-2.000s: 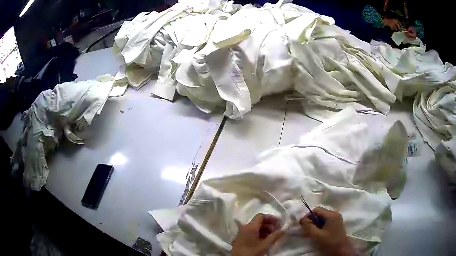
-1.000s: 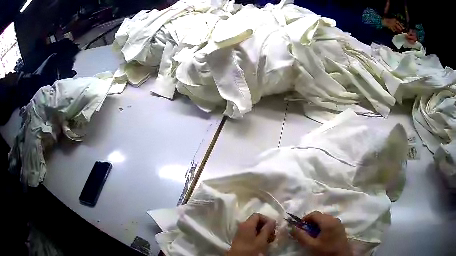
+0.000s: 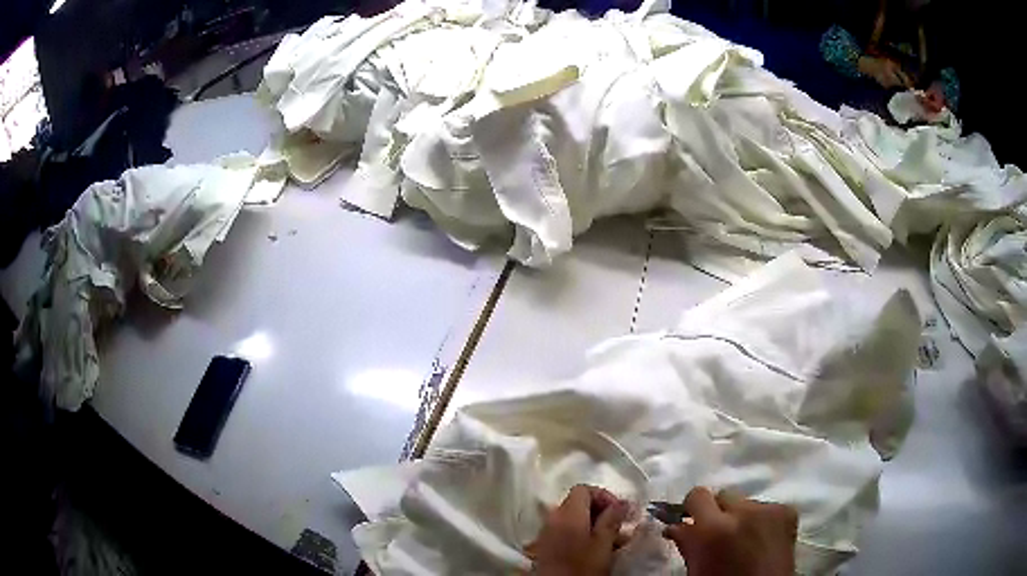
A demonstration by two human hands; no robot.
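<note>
An off-white garment (image 3: 721, 394) lies spread in folds over the near part of the table. My left hand (image 3: 580, 531) is at the bottom centre, its fingertips pinching a bit of the garment. My right hand (image 3: 732, 533) is just to its right and holds small dark snips (image 3: 667, 512), whose blades point left at the pinched cloth. The handle is mostly hidden in my right hand. I cannot tell whether the blades touch the cloth or a thread.
A large cream garment pile (image 3: 608, 135) runs along the far side. A smaller heap (image 3: 146, 236) hangs over the left edge. A black phone (image 3: 212, 406) lies on the white table (image 3: 327, 293). Another person's hand (image 3: 884, 70) shows at the far right.
My right hand has turned, and the snips now lie lower and flatter, close to my left fingertips. My left hand stays on the cloth. The garment has hardly moved.
</note>
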